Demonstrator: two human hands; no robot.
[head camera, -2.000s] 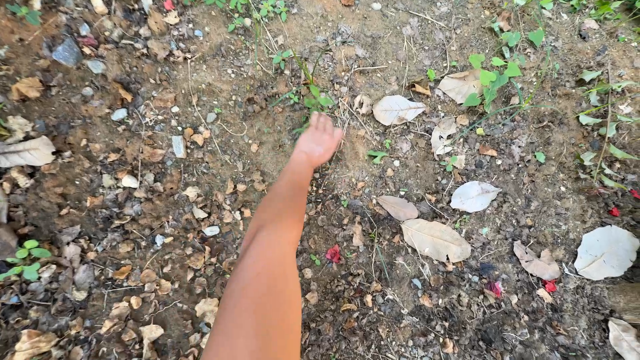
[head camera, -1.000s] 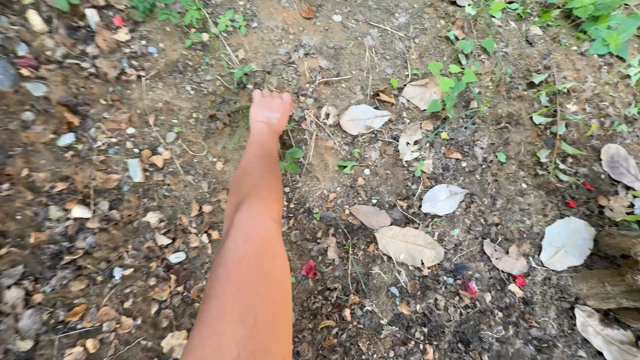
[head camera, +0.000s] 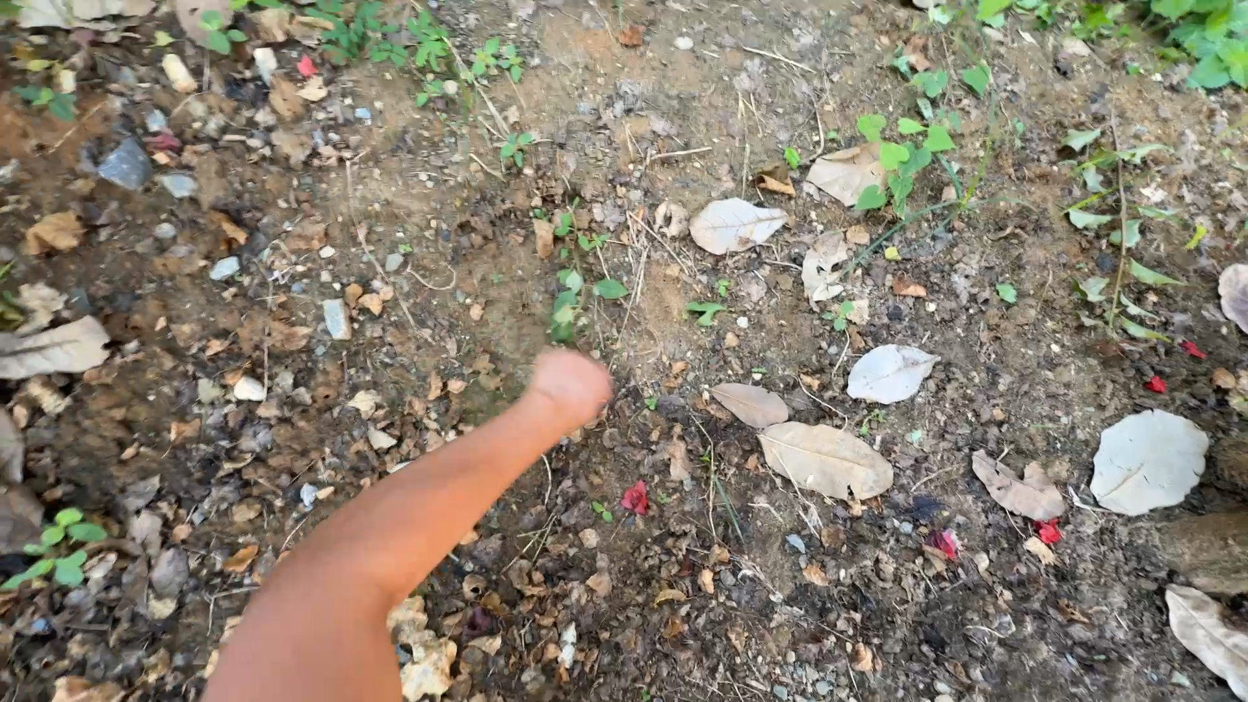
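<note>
My left hand (head camera: 573, 385) is low over the soil near the middle of the head view, its forearm reaching in from the bottom left. It looks curled and is blurred, with the fingers hidden from view. Just above it in the picture, a small green weed (head camera: 568, 292) runs down to the edge of the hand; whether the hand touches or grips it is not clear. A red petal (head camera: 635, 497) lies on the ground below and to the right of the hand. My right hand is out of view.
Dry leaves, such as a broad tan one (head camera: 827, 460) and a pale round one (head camera: 1150, 462), lie at the right. A leafy green plant (head camera: 907, 156) grows at the upper right. Stones (head camera: 125, 164) and leaf litter cover the left side. A piece of wood (head camera: 1209, 551) sits at the right edge.
My left hand has moved back toward me from beside the small weed, and the forearm now slants more to the right. The fingers, partly visible earlier, are hidden now.
</note>
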